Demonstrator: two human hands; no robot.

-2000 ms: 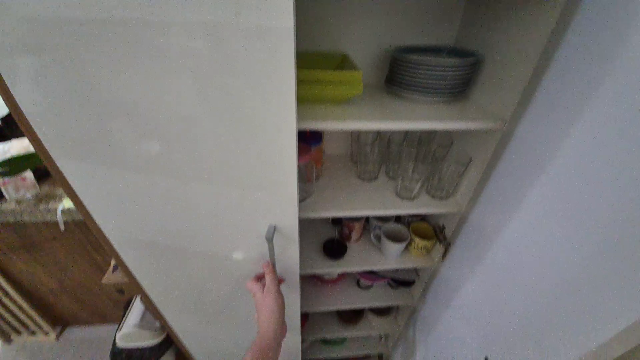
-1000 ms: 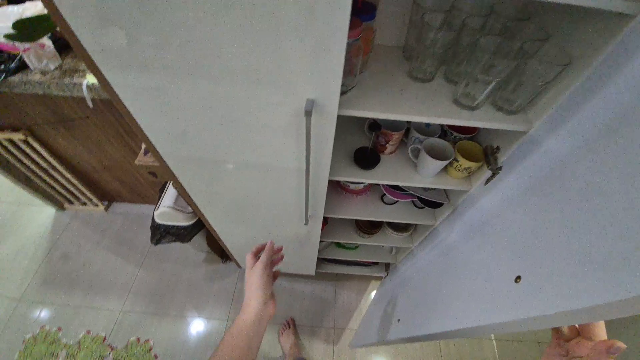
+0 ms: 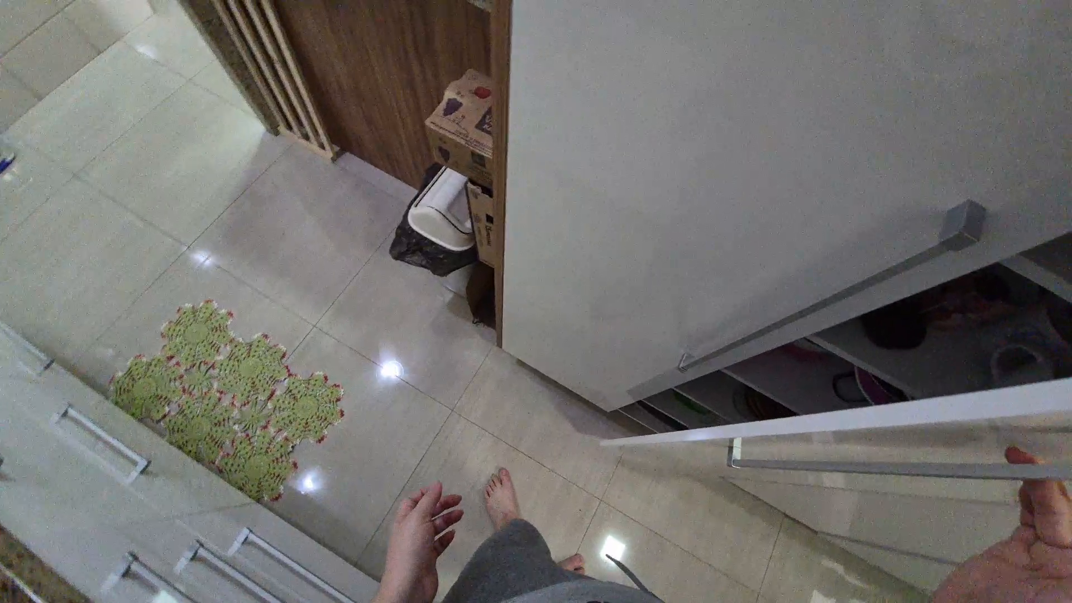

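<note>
My left hand (image 3: 423, 536) hangs at the bottom centre with its fingers loosely curled and apart, holding nothing, above the tiled floor. At the lower right, my right hand (image 3: 1026, 536) has its fingers on the metal bar handle (image 3: 871, 469) of the right cabinet door, with a finger hooked over the bar. That door (image 3: 837, 423) stands partly open, seen nearly edge-on. The left cabinet door (image 3: 712, 167), white with a long metal handle (image 3: 821, 293), is closed. Through the gap show dim shelves (image 3: 812, 368) with dishes, partly hidden by the right door.
A green crocheted rug (image 3: 234, 385) lies on the floor beside white drawers (image 3: 184, 502) at the lower left. A white bin (image 3: 442, 209) with a black bag and cardboard boxes (image 3: 465, 126) stand left of the cabinet. A wooden rack (image 3: 276, 75) leans near a brown panel.
My left hand has come off the left door's handle, where it was two seconds ago. The right door's opening has narrowed since one second ago. The view has swung down and left.
</note>
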